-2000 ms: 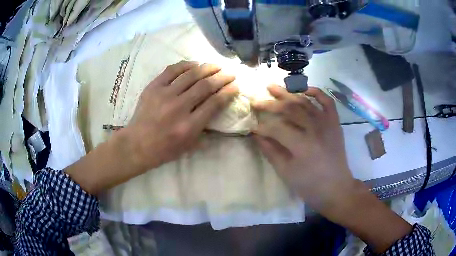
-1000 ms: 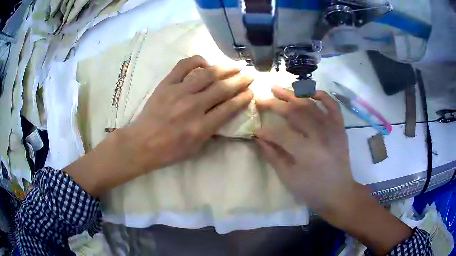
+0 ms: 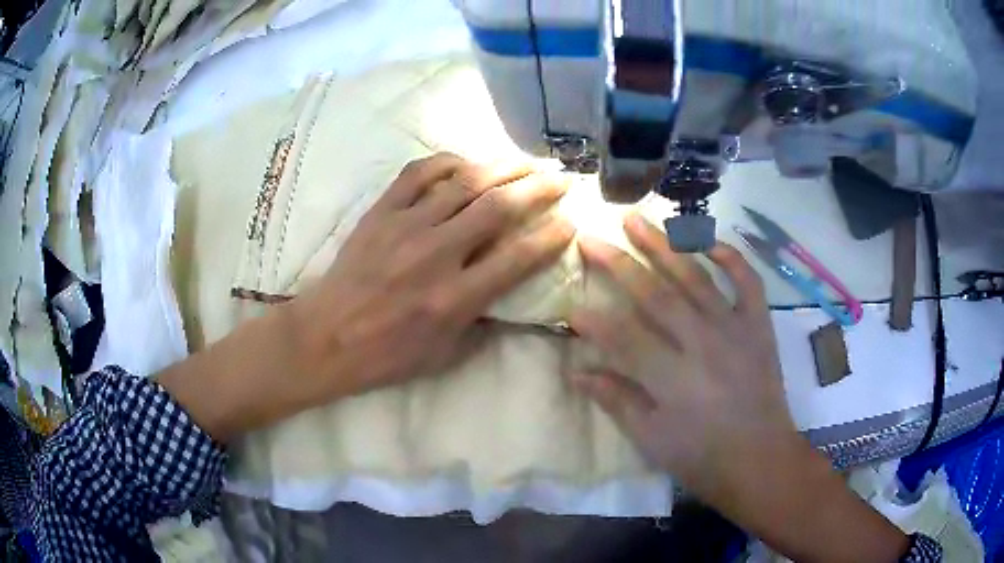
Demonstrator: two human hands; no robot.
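A cream garment panel [image 3: 440, 440] with a white backing edge lies on the machine table. A cream patch pocket [image 3: 539, 299] lies on it, mostly under my hands. My left hand [image 3: 407, 264] presses flat on the pocket, fingers pointing toward the needle area. My right hand [image 3: 688, 352] lies flat on the panel at the pocket's right edge, fingers slightly spread. The sewing machine [image 3: 639, 88] stands above; its needle is lost in the lamp glare. A line of brown-red marks [image 3: 270, 187] shows on the cream cloth at left.
Thread snips [image 3: 804, 269], a brown scrap [image 3: 830, 353], a narrow brown strip [image 3: 903, 275] and a dark pad piece [image 3: 870, 198] lie right of the machine. A black cord [image 3: 938, 330] crosses the table edge. Cut panels [image 3: 50, 220] are piled at left.
The machine and table items sit lower and farther right in view. My hands stay on the work; the right hand's fingers have spread a little. The pocket remains beneath the left hand.
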